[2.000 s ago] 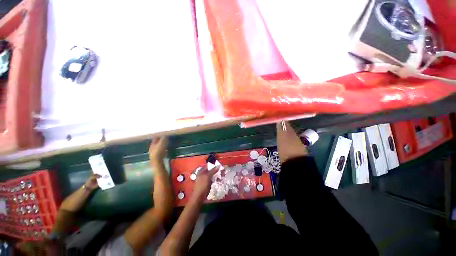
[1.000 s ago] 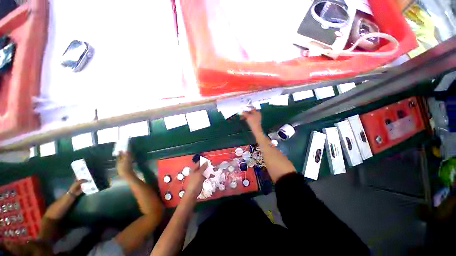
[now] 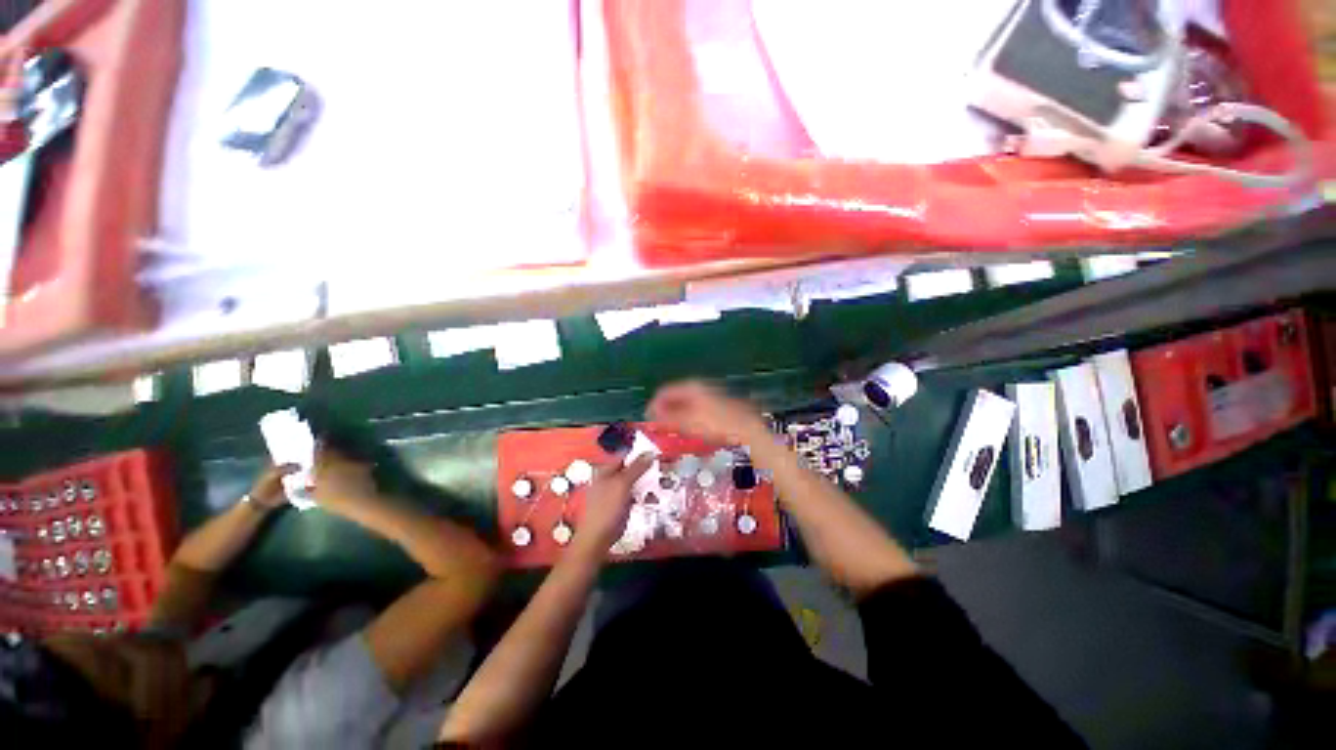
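The red foam tray [image 3: 545,513] lies in front of me with round white parts in its left part. A crumpled whitish pile [image 3: 674,513] covers its middle. A dark lump [image 3: 615,438] sits at its upper edge. My left hand [image 3: 610,498] is over the tray and holds a small white piece [image 3: 640,448] between its fingers. My right hand [image 3: 703,413] is blurred just above the tray's upper edge, to the right of my left hand; whether it holds anything cannot be told. A cluster of small parts [image 3: 828,444] lies at the tray's right end.
White cards [image 3: 528,343] lie along the belt's far edge below the raised shelf. A white roll [image 3: 889,385] stands by the metal rail. Long white boxes [image 3: 971,463] and a second red tray [image 3: 1231,388] are at right. At left, a neighbour's hands hold a white card [image 3: 289,451] beside a red parts tray [image 3: 88,535].
My right hand has come back from the cards at the shelf edge towards the tray. My left hand stays over the tray. The neighbour's two hands have come together at a white card.
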